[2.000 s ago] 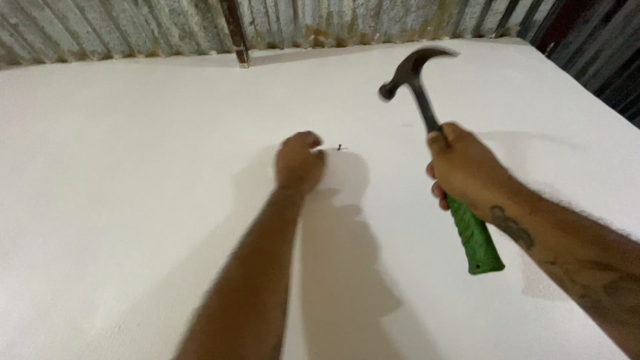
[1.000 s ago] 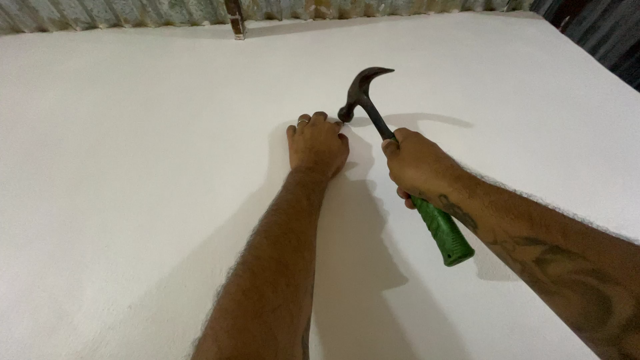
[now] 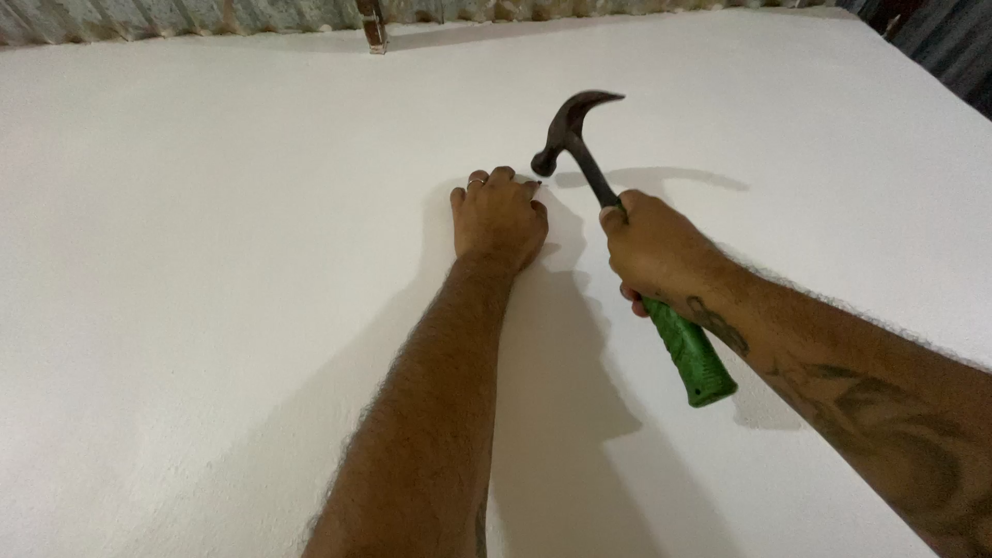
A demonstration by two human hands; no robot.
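Note:
My right hand (image 3: 659,244) grips a claw hammer (image 3: 577,128) with a dark metal head and shaft and a green rubber grip. Its claw points up and to the right, and its striking face is just above and to the right of my left fingertips. My left hand (image 3: 500,213), with a ring on one finger, rests against a white wall (image 3: 232,194). At its index fingertip shows the small dark end of what looks like a nail (image 3: 539,184). The thumb and fingers hide most of it. A small gap lies between hammer face and nail.
Corrugated metal sheeting (image 3: 178,17) runs along the wall's top edge, with more at the upper right (image 3: 945,54). A brown post end (image 3: 373,31) comes down onto the top of the wall. Shadows of both arms and the hammer fall on the white surface.
My left hand has moved to the nail, which stood uncovered in the wall two seconds ago. The hammer has come down and left towards it, then drawn slightly away over the last second.

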